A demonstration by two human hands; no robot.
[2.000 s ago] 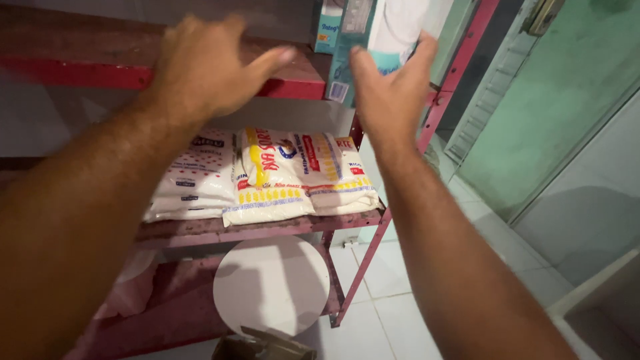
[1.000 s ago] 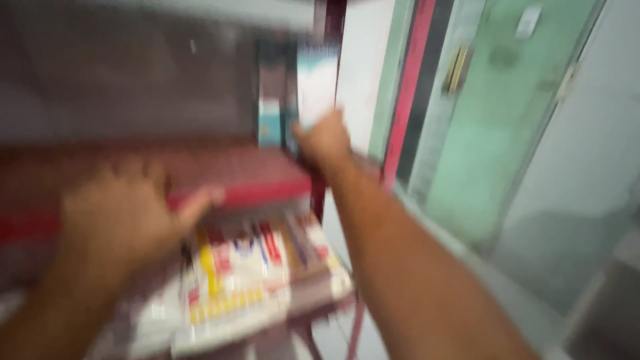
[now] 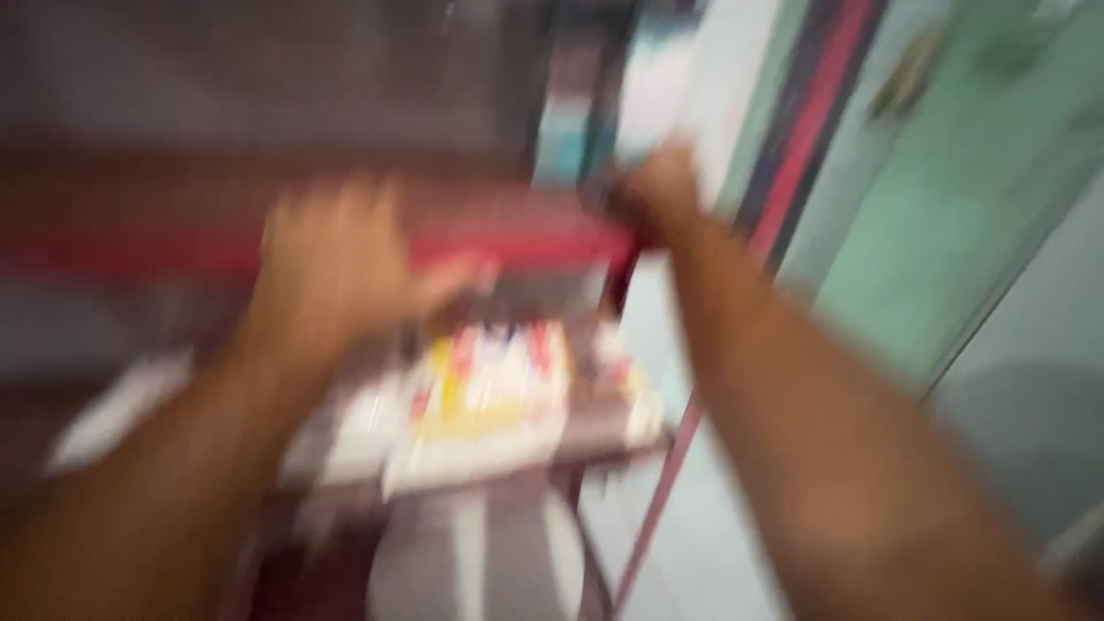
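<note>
The frame is strongly blurred. My left hand (image 3: 345, 259) is spread at the front edge of the red metal shelf (image 3: 517, 244), with nothing seen in its grasp. Near the shelf's right end, my right hand (image 3: 660, 185) is against the lower part of a white and teal box (image 3: 660, 86); whether it grips the box cannot be told. Another box with a teal lower part (image 3: 565, 138) stands just left of it. Plastic packages with yellow and red print (image 3: 492, 388) lie on the lower shelf, below my hands.
A round white lid or disc (image 3: 474, 552) is below the lower shelf. The rack's red upright (image 3: 655, 509) runs down at its right, over a light tiled floor (image 3: 707, 535). A green door or panel (image 3: 931, 216) is at the right.
Two seconds ago both hands were raised, the right one at the white and teal box, the left above the shelf. The left hand is now at the shelf's front edge. The view has shifted.
</note>
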